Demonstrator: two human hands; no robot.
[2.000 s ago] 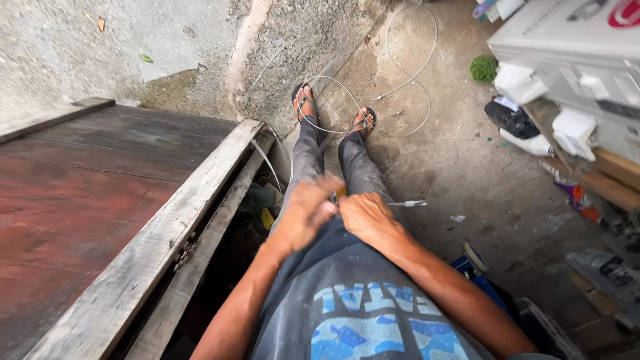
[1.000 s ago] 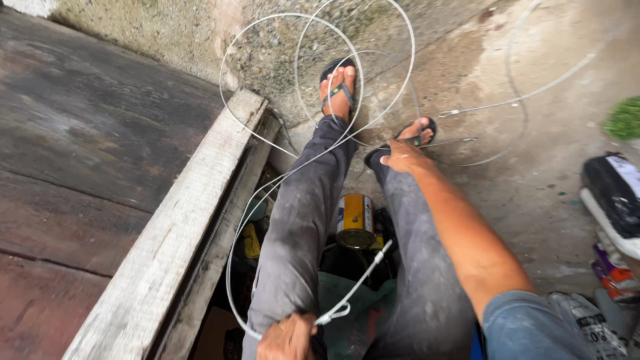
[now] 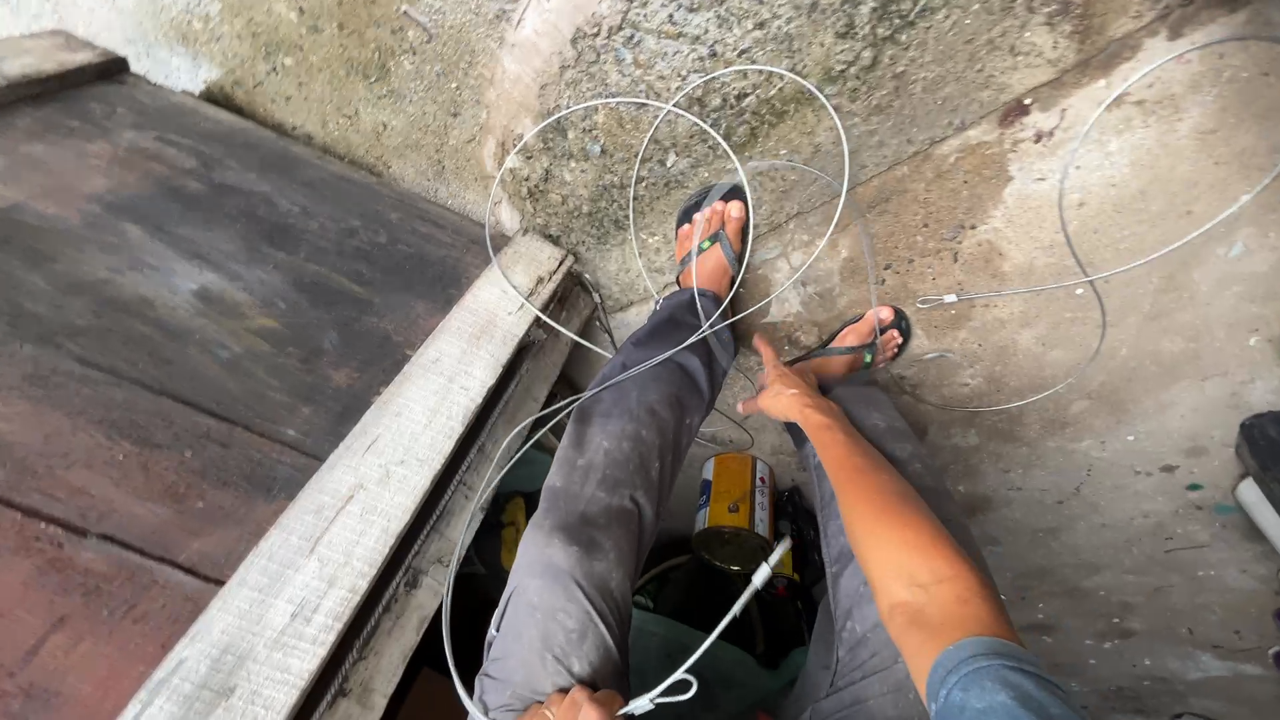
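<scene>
At the bottom edge my left hand [image 3: 572, 704], partly cut off by the frame, is closed on a thin wire cable [image 3: 632, 372]. The cable rises in wide loops over the trouser leg and one sandalled foot. Beside that hand a crimped eye loop [image 3: 672, 694] and a straight end with a sleeve [image 3: 768, 566] stick out. My right hand [image 3: 785, 388] reaches down between the feet, its fingers apart, near the sandal strap; nothing shows in it. On the concrete floor at the right lies more cable, ending in a small crimped eye [image 3: 937, 300].
At the left is a wooden board surface [image 3: 230, 270] with a pale timber edge [image 3: 370, 460]. A yellow tin can [image 3: 735, 500] stands between the legs above dark clutter. A black object [image 3: 1262, 455] sits at the right edge, and rough concrete [image 3: 1090, 500] lies around the feet.
Two seconds ago both hands were together near the waist; they are now apart, the left low with the cable and the right down by the feet. The right hand has lifted off the sandalled foot.
</scene>
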